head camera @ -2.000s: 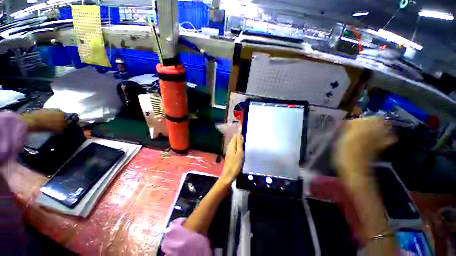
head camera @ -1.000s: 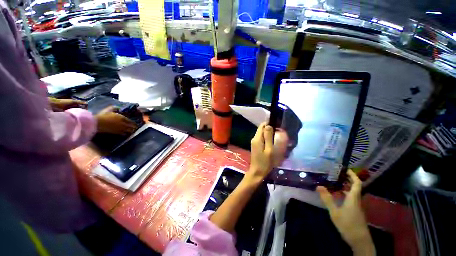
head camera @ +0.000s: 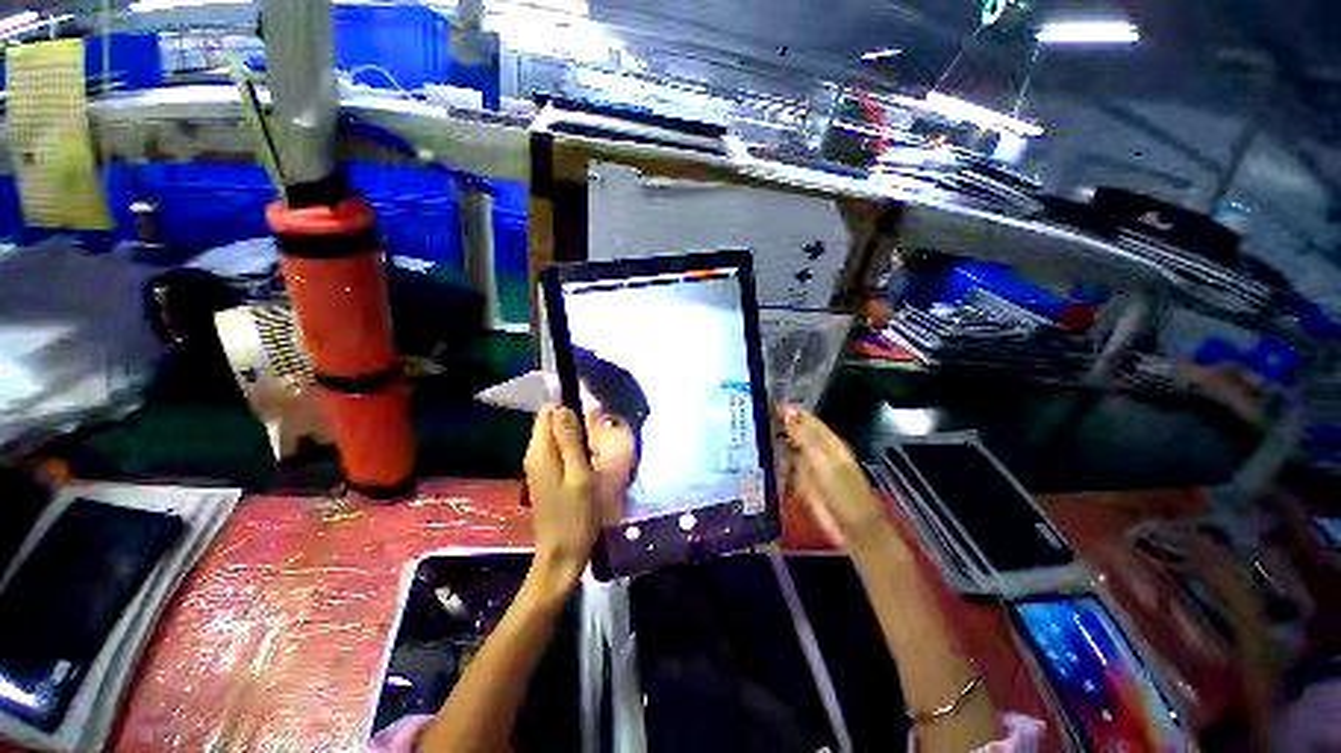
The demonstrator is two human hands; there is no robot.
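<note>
A lit tablet (head camera: 677,397) stands upright in front of me, its screen showing a camera view with part of a person's head. My left hand (head camera: 568,478) grips its left edge, and a white flap sticks out beside that hand. My right hand (head camera: 827,478) is at its right edge with fingers spread; whether it touches the tablet is unclear. The chart board (head camera: 812,353) is mostly hidden behind the tablet. Dark tablets (head camera: 721,647) lie below it on the bench, and a glossy one (head camera: 456,625) lies at their left.
A dark tablet on white sheets (head camera: 74,603) lies at the left. Stacked tablets (head camera: 978,508) and a lit blue-orange tablet (head camera: 1096,669) lie at the right. An orange wrapped post (head camera: 346,346) and a small white fan (head camera: 265,368) stand behind. A blurred arm (head camera: 1250,589) shows at the far right.
The view has swung right, and the worker at the left has left the picture. The tablet is still held up. My right hand has moved from its lower corner up along the right edge.
</note>
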